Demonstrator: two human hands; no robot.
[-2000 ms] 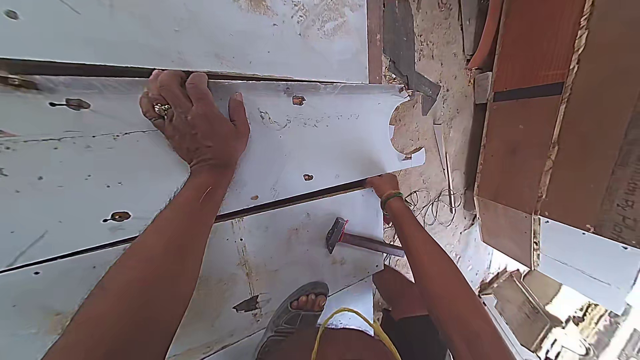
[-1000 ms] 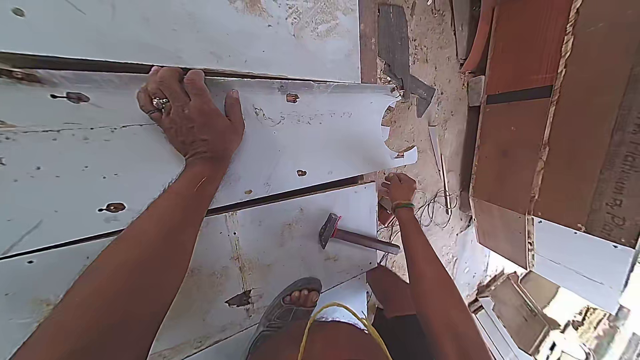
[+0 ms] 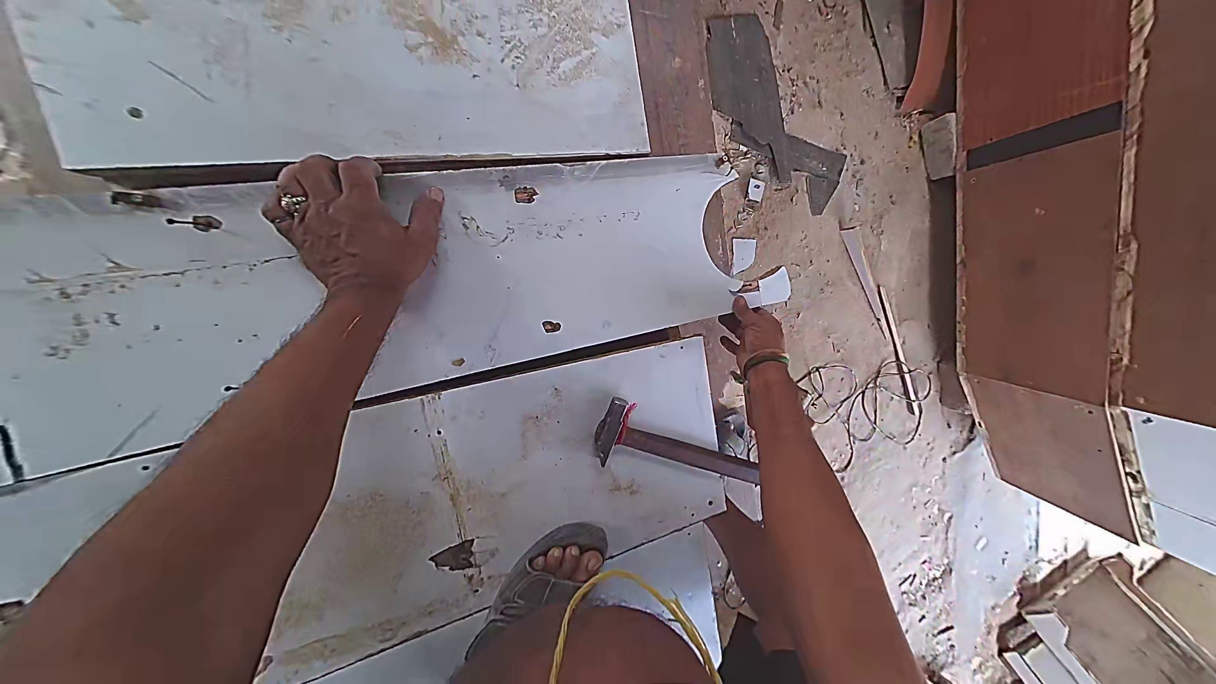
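A long white-faced board (image 3: pixel 589 247) with a curved cut-out at its right end lies across the view. My left hand (image 3: pixel 356 223) rests on it with fingers over its upper edge, thumb spread, a ring on one finger. My right hand (image 3: pixel 757 332) is at the board's lower right corner, fingertips at a small white piece beside the cut-out; whether they pinch it is unclear. A hammer (image 3: pixel 684 454) with a wooden handle and red tie lies on the lower white board (image 3: pixel 532 475), its handle end hidden behind my right forearm.
Another white board (image 3: pixel 332 85) lies above. Dark wood scraps (image 3: pixel 750 85), tangled wire (image 3: pixel 869 404) and thin strips are on the dusty ground to the right. Brown panels (image 3: pixel 1040 256) stand at far right. My sandalled foot (image 3: pixel 546 579) is on the lower boards.
My right hand has moved from the long board's lower edge to its right corner by the cut-out. My left hand stays on the board. The hammer still lies on the lower board.
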